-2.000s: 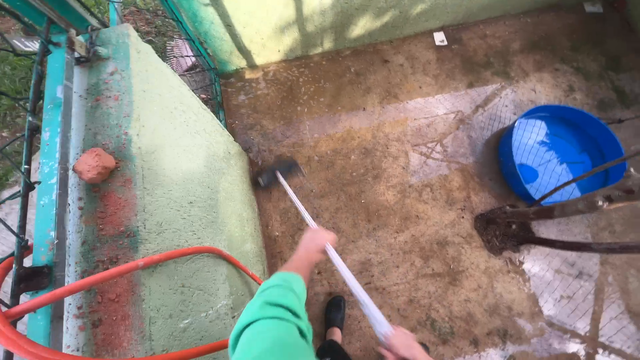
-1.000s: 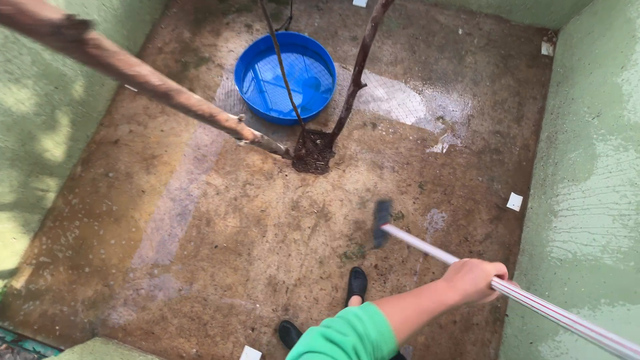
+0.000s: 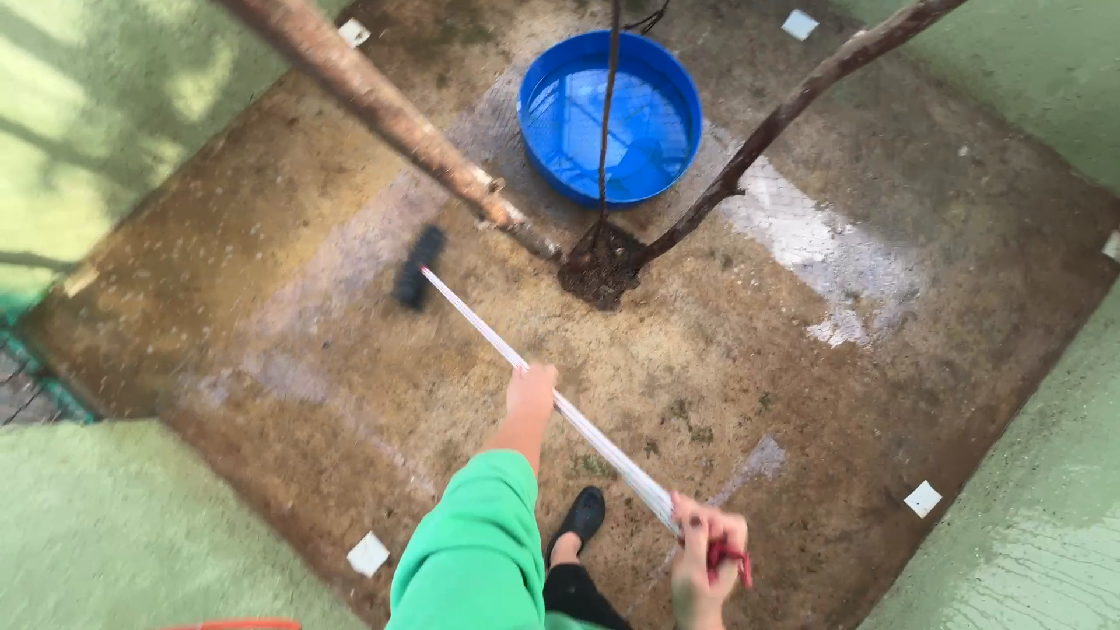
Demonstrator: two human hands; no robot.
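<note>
A long white-and-red striped broom handle (image 3: 612, 451) runs diagonally across the view, its dark broom head (image 3: 419, 268) blurred over the wet, dirty concrete floor (image 3: 350, 420), left of the branches' base. My left hand (image 3: 531, 389), below a green sleeve, is closed around the middle of the handle. Near the handle's top end, by a red piece, my right hand (image 3: 709, 542) grips it at lower right.
A round blue tub of water (image 3: 610, 118) stands behind a dark base (image 3: 602, 264) with branches (image 3: 787, 101) rising from it. Green walls (image 3: 1032, 490) enclose the floor. White squares (image 3: 923, 499) lie near its edges. My dark shoe (image 3: 584, 512) is below.
The broom head is now left of the branch base, where one second ago it was to the right. My left hand has come back into view. The view has turned.
</note>
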